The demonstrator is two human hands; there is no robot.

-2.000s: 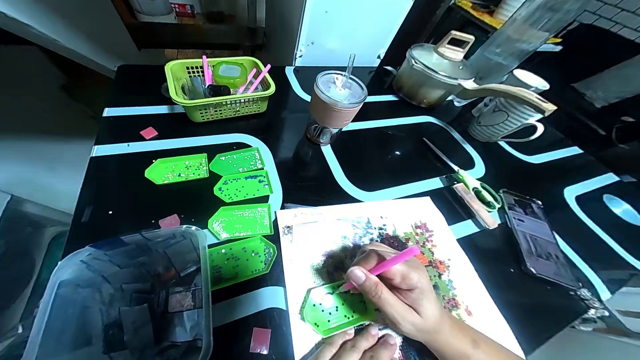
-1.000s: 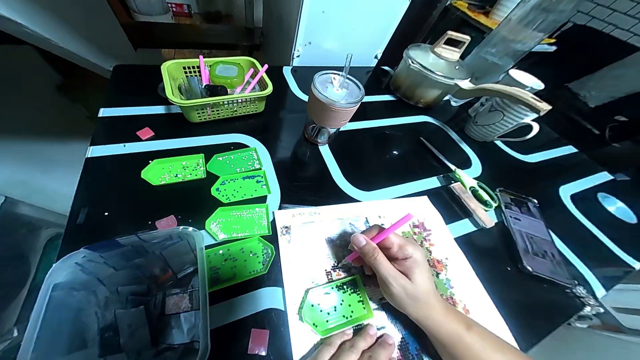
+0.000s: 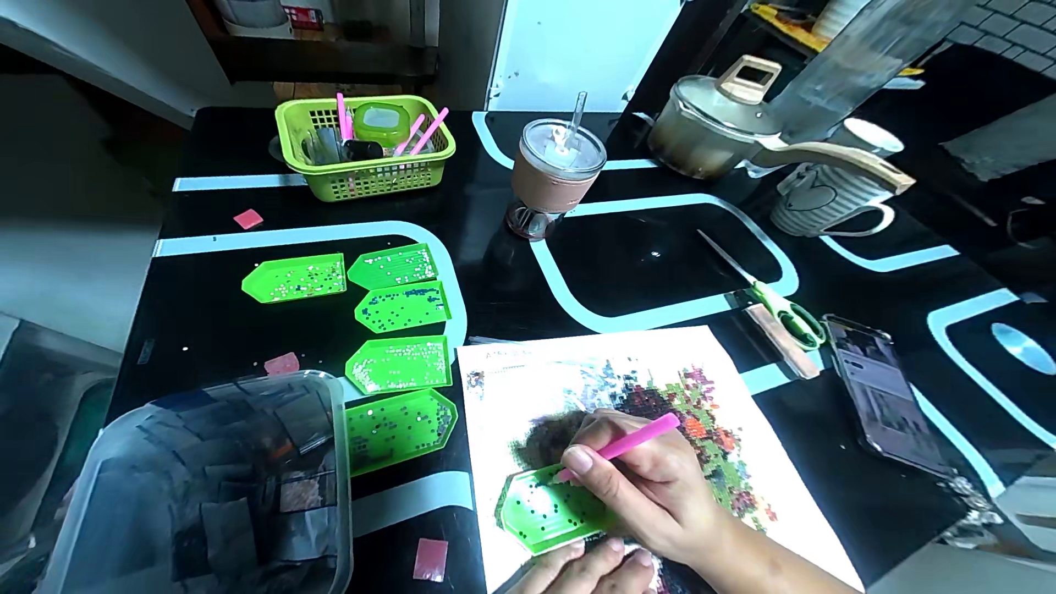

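My right hand [image 3: 652, 478] grips a pink diamond-painting pen [image 3: 627, 444], its tip over a green plastic bead tray [image 3: 549, 511] that holds dark beads. That tray lies on a diamond-painting canvas [image 3: 511, 388] with a dark patch and colourful flowers. My left hand [image 3: 586, 569] rests on the canvas at the tray's lower edge, partly cut off by the frame; whether its fingers grip the tray is unclear. Left of the canvas lie several more green trays [image 3: 400, 363] with beads, and a pink wax square [image 3: 431, 560].
A clear plastic bin [image 3: 342, 495] of small packets stands at lower left. Behind are a green basket [image 3: 379, 175], a lidded cup [image 3: 554, 181], a saucepan [image 3: 709, 124] and a striped mug [image 3: 825, 202]. Scissors [image 3: 788, 313] and a phone [image 3: 887, 396] lie right of the canvas.
My right hand first moved up from the green tray onto the canvas picture, and is now back down with the pen tip at the tray. My left hand has stayed near the tray's lower edge.
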